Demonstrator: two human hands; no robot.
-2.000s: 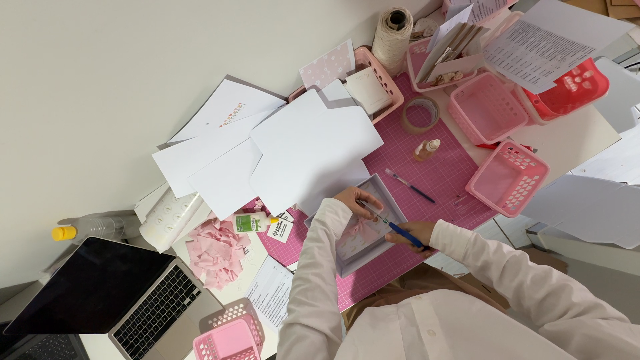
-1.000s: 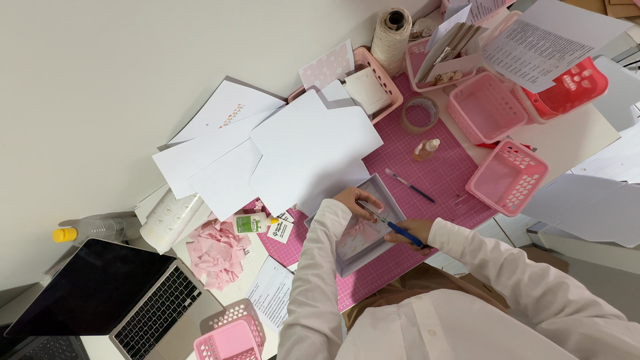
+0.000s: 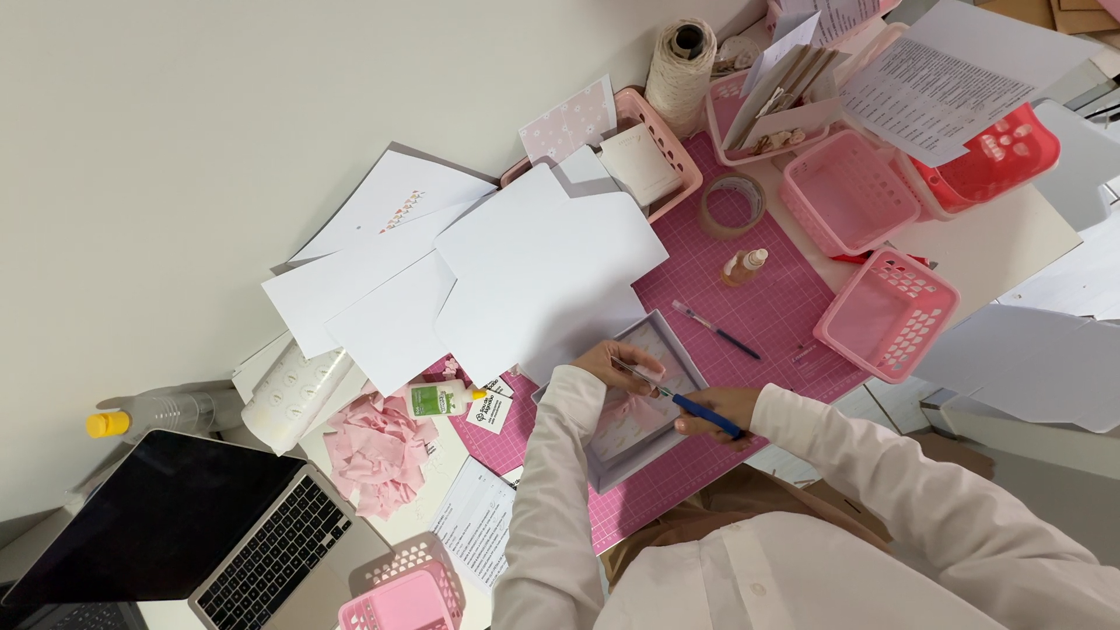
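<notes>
Blue-handled scissors (image 3: 707,416) are gripped in my right hand (image 3: 722,415), their blades pointing toward my left hand. My left hand (image 3: 619,366) pinches a small pale pink piece (image 3: 652,374) close to the blades. Both hands are over an open white box (image 3: 674,446) with a patterned lining and pink material (image 3: 626,418) inside. Beneath the box lies a pink cutting mat (image 3: 744,324) with a grid. A pen-like tool (image 3: 716,330) with a dark end rests on the mat beyond my right hand.
White sheets (image 3: 542,262) overlap beyond the box. Pink crumpled paper (image 3: 381,455), a glue bottle (image 3: 439,398) and a laptop (image 3: 271,534) are at the left. A tape roll (image 3: 731,206), a small bottle (image 3: 744,267), a twine spool (image 3: 681,79) and pink baskets (image 3: 888,315) stand at the right.
</notes>
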